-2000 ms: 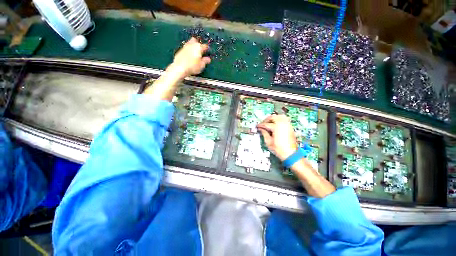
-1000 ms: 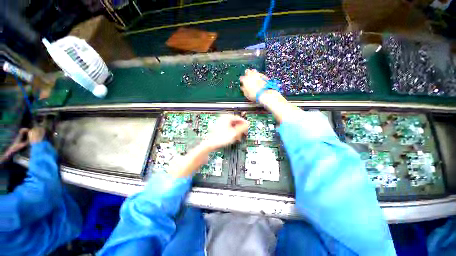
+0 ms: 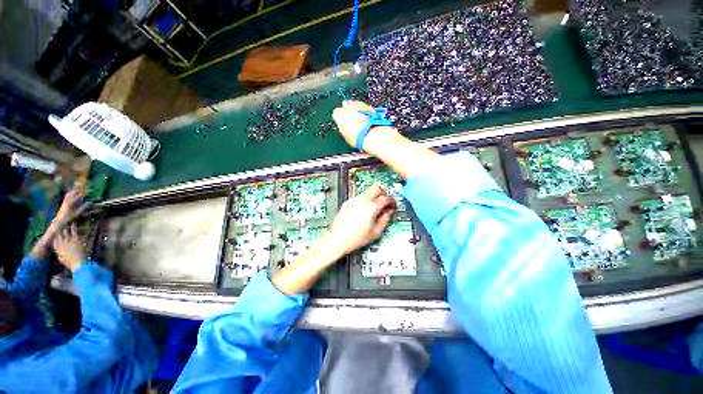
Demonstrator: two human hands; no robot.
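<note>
My left hand (image 3: pixel 361 221) is over the middle pallet, its fingertips pinched at the upper left green circuit board (image 3: pixel 370 178). Whether a small component is between them cannot be seen. My right hand (image 3: pixel 354 125), with a blue wrist strap (image 3: pixel 373 127), is on the green mat between the loose component pile (image 3: pixel 281 118) and the wide component tray (image 3: pixel 455 65). Its fingertips point down and are partly hidden, so its grip is unclear. A whiter board (image 3: pixel 389 252) lies below my left fingers. My right sleeve covers part of the middle pallet.
Pallets with boards stand left (image 3: pixel 250 204) and right (image 3: pixel 559 168) on the conveyor. A bare metal bed (image 3: pixel 162 238) is further left. A white fan (image 3: pixel 108 138) stands on the mat (image 3: pixel 208 154). Another person's hands (image 3: pixel 68 231) are at far left. A blue cord (image 3: pixel 352 31) hangs behind.
Since one second ago, the view has tilted and shifted. My left hand has moved right from the left pallet's edge onto the middle pallet's board. My right hand remains by the loose parts.
</note>
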